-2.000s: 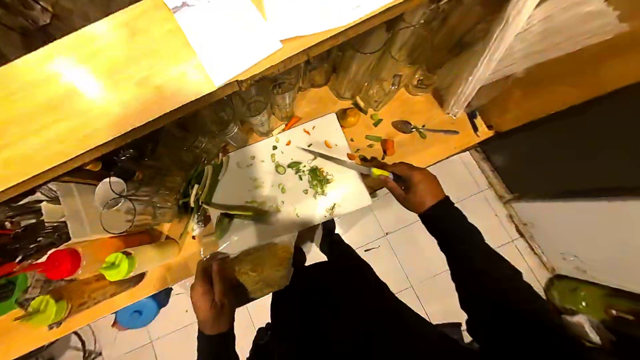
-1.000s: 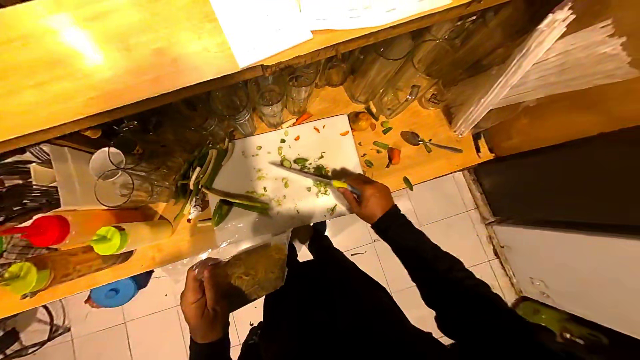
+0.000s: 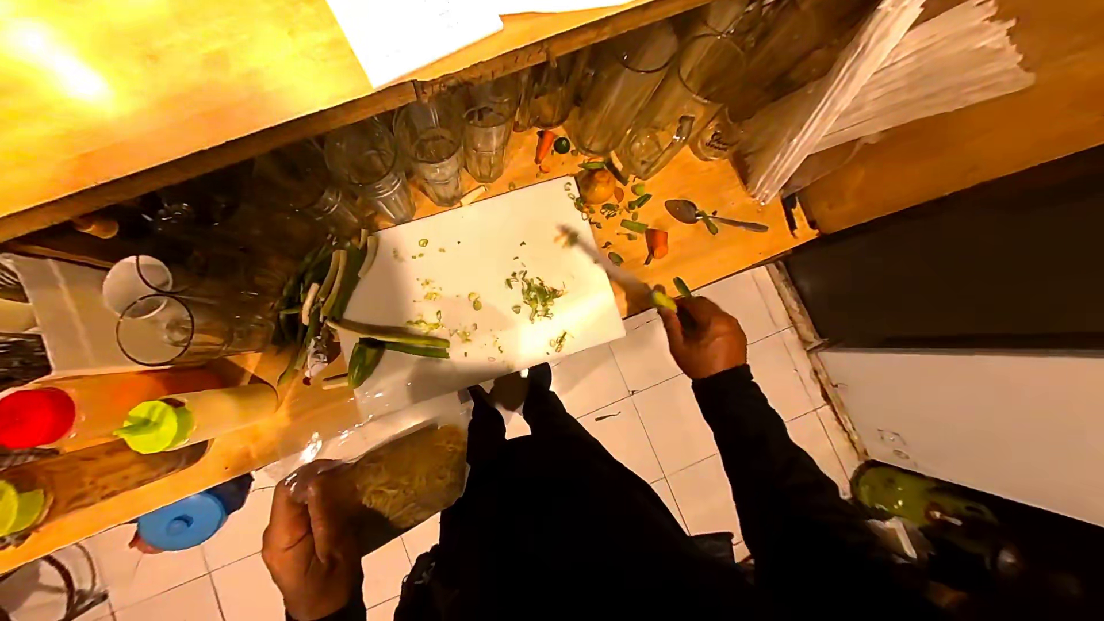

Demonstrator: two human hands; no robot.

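Note:
My right hand [image 3: 707,338] is closed on the handle of a knife [image 3: 614,269], its blurred blade reaching over the right edge of a white cutting board [image 3: 483,233]. A small heap of chopped green herbs or scallion [image 3: 536,296] lies on the board, with bits scattered around it. My left hand [image 3: 312,539] grips a clear plastic bag [image 3: 414,483] with brownish, shredded-looking contents, below the board's front edge. Long green stalks [image 3: 392,336] lie across the board's left edge, beside a bunch of scallions [image 3: 328,289].
Drinking glasses [image 3: 435,168] line the back under a wooden shelf [image 3: 216,129]. Right of the board are an onion [image 3: 597,185], carrot pieces [image 3: 657,243] and a spoon [image 3: 681,211]. Squeeze bottles [image 3: 216,414] lie at the left, and a blue lid [image 3: 181,522] shows below the counter.
My right hand with the knife has moved right, taking the blade from the chopped greens to the board's right edge. My left hand still holds the bag.

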